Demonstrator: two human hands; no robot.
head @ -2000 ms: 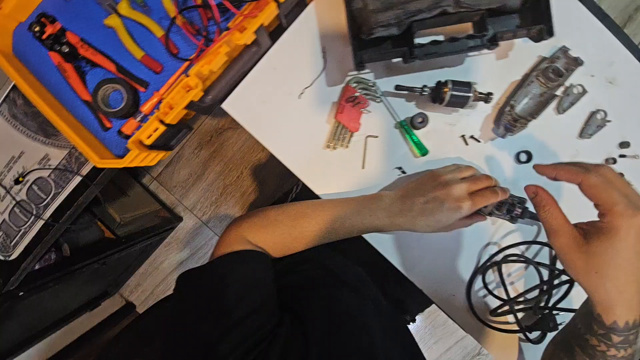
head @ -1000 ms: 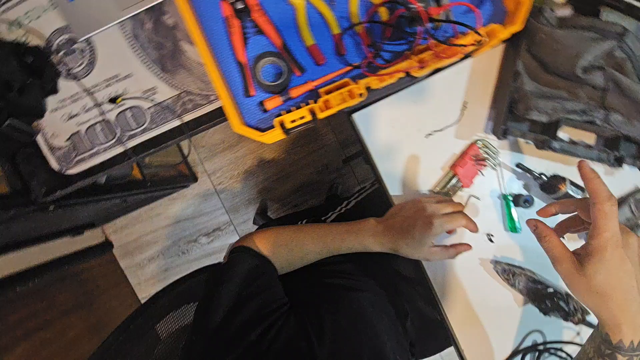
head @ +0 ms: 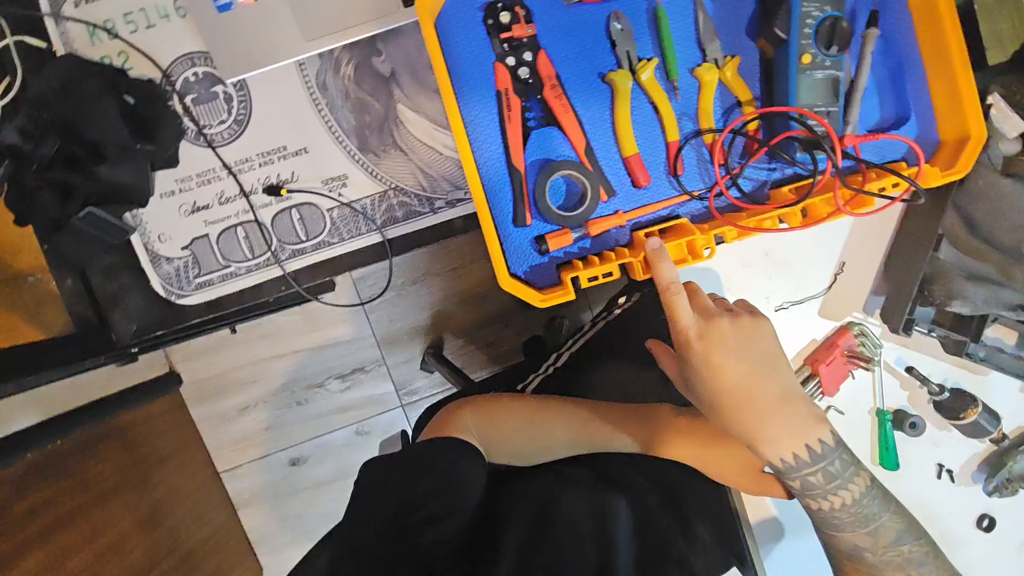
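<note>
My right hand (head: 716, 352), with a tattooed forearm, holds nothing; its index fingertip rests at the latch edge of an orange tool case (head: 688, 242). Nearest to it lies an orange screwdriver (head: 588, 230), beside a roll of black tape (head: 566, 192) and an orange-handled wire stripper (head: 524, 88). Further along the blue lining are yellow-red diagonal cutters (head: 640, 104), yellow-red pliers (head: 720, 80), a green screwdriver (head: 666, 44) and a blue multimeter (head: 818, 72) with tangled red and black test leads (head: 836, 160). My left forearm (head: 592, 428) passes under the right one, which hides the left hand.
On the white table at right lie a red hex key holder (head: 832, 358), a green-handled screwdriver (head: 886, 440), a motor armature (head: 964, 410), small screws (head: 945, 472) and a black ring (head: 986, 523). A banknote-print mat (head: 280, 152) and a thin black cable (head: 390, 264) are at left.
My right hand has moved from over the white table to the tool case edge. My left hand, earlier holding a dark corded part, let it go and is now hidden. The view has swung left.
</note>
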